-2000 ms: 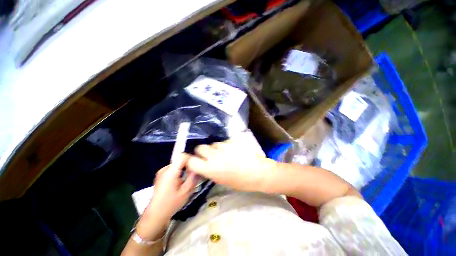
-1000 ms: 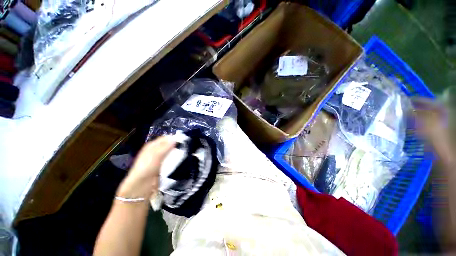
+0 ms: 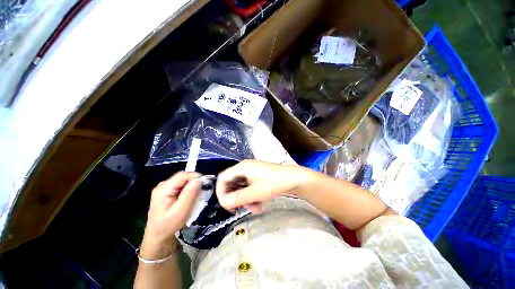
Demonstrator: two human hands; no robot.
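The dark garment with pale wavy trim (image 3: pixel 210 226) lies bunched in my lap. My left hand (image 3: pixel 174 206) pinches its edge, and a small dark round piece (image 3: pixel 207 184) shows beside the fingertips. A narrow white strip (image 3: pixel 193 156) stands up above my left fingers. My right hand (image 3: pixel 244 186) is just right of the small piece, with fingers curled together; whether it holds a needle or thread is too small to tell. A clear polybag (image 3: pixel 217 138) with a handwritten white label (image 3: pixel 232 104) lies beyond my hands.
The white worktable (image 3: pixel 68 96) curves along the left, with a red-edged strip (image 3: pixel 53 38) on it. An open cardboard box (image 3: pixel 308 132) with bagged olive garments stands ahead right. A blue crate (image 3: pixel 471 135) with bagged garments is to the right. Dark red cloth (image 3: pixel 348 234) shows by my thigh.
My right hand has come back from the far right to the garment. My left hand has lowered the garment edge, and the white strip shows again. The view has shifted slightly.
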